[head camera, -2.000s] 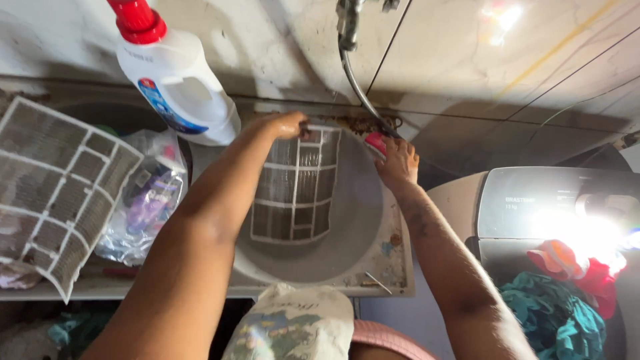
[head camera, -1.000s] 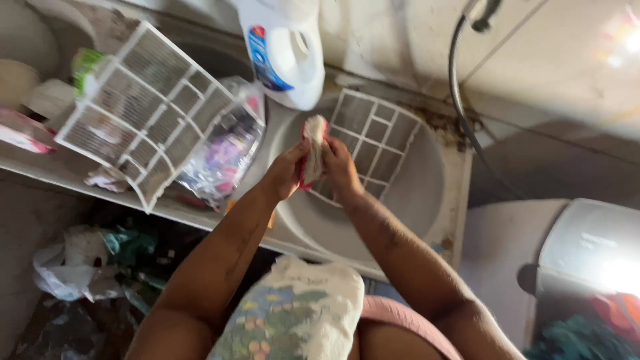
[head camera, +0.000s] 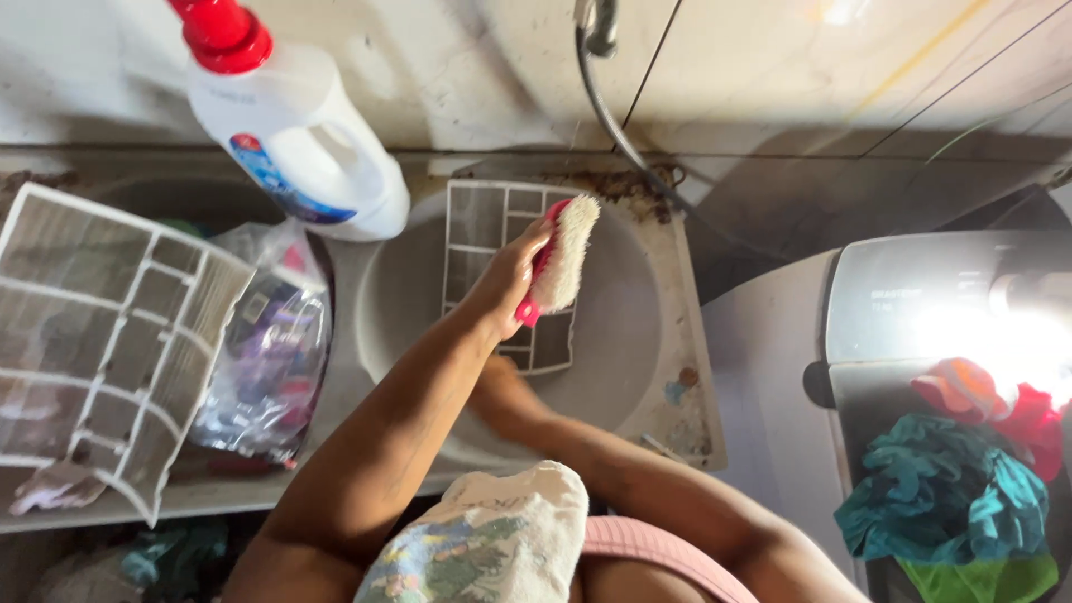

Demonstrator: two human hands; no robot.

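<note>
My left hand (head camera: 502,289) grips a pink scrub brush (head camera: 568,255) by its back, its pale bristles facing right, above the round basin (head camera: 620,318). Behind it, a white-framed mesh filter (head camera: 477,219) leans in the basin. My right hand (head camera: 505,394) is blurred and lies below the left wrist, partly hidden behind the left forearm; its fingers cannot be made out. A second mesh filter (head camera: 126,310) rests at the left, partly over a clear plastic bag (head camera: 272,360) with colourful contents.
A white detergent bottle (head camera: 293,134) with a red cap stands behind the basin's left rim. A grey hose (head camera: 615,130) hangs by the tiled wall. At the right, a washing machine (head camera: 904,285) bears teal cloth (head camera: 946,494) and red cloth (head camera: 1034,427).
Both hands were together at the brush one second ago; now only my left hand holds it, and my right hand has moved down toward my body. The view has shifted.
</note>
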